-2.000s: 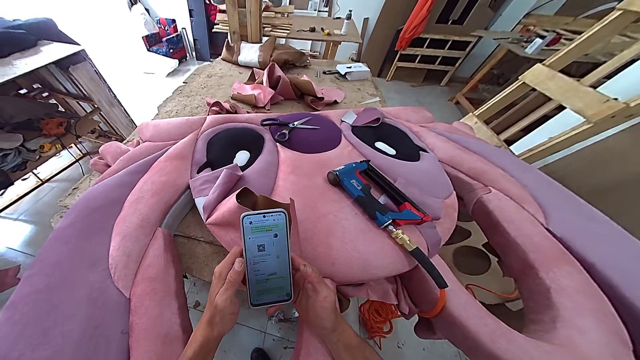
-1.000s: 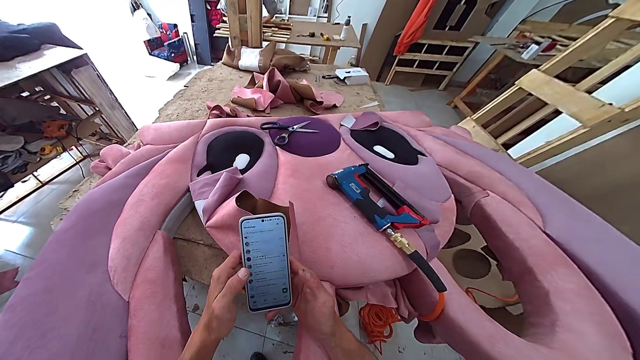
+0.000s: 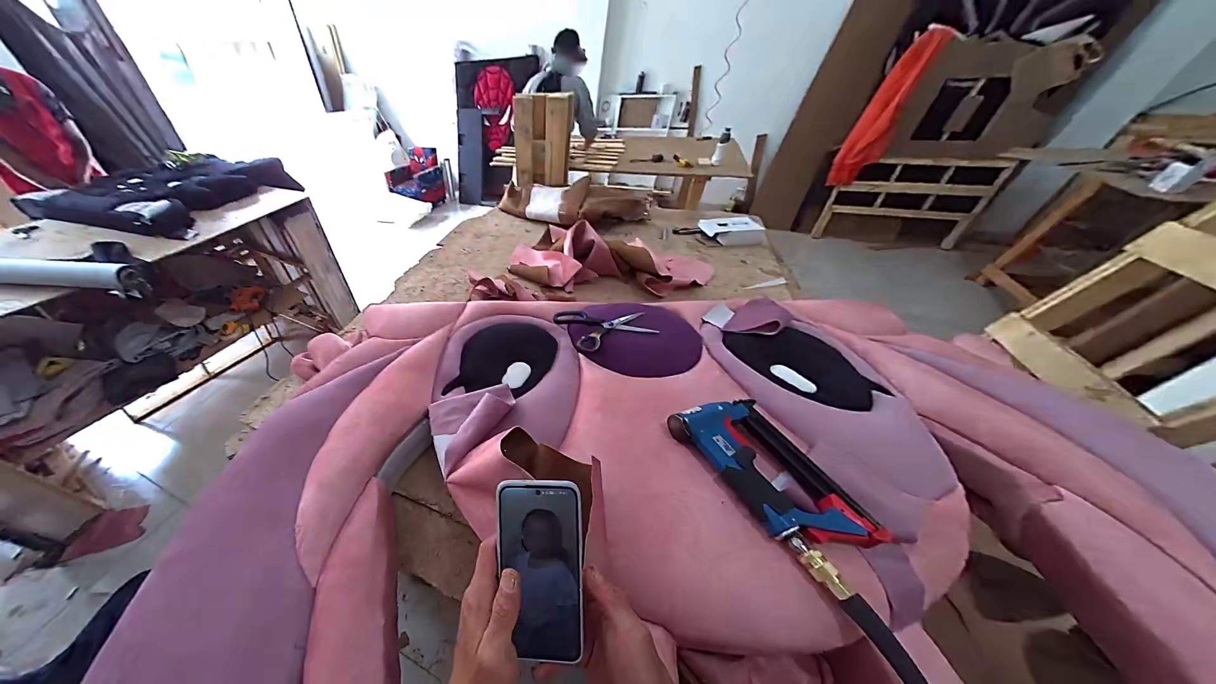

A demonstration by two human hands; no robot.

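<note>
Both my left hand (image 3: 489, 608) and my right hand (image 3: 617, 627) hold a smartphone (image 3: 540, 579) upright between them; its screen shows a dark picture of a person. Beneath and ahead lies a large padded character face (image 3: 703, 589) in pink and lilac fabric. A blue and black pneumatic stapler (image 3: 760, 465) with a brass air fitting (image 3: 819, 567) rests on its right side. Scissors (image 3: 608, 328) lie partly open on the purple oval patch (image 3: 655, 351). Behind the phone, a loose pink fabric piece (image 3: 480, 480) curls up, its brown underside showing.
Pink fabric scraps (image 3: 579, 256) and a small white box (image 3: 731, 230) lie on the worktable (image 3: 427, 275) beyond. A black air hose (image 3: 883, 636) runs off the stapler. Dark garments cover a bench (image 3: 313, 252) at left; wooden frames (image 3: 1121, 285) stand at right. A person (image 3: 568, 90) is at the back.
The phone screen has gone from a page with a code, to a list, to a dark picture. Both hands still hold the phone. The view has tilted up somewhat.
</note>
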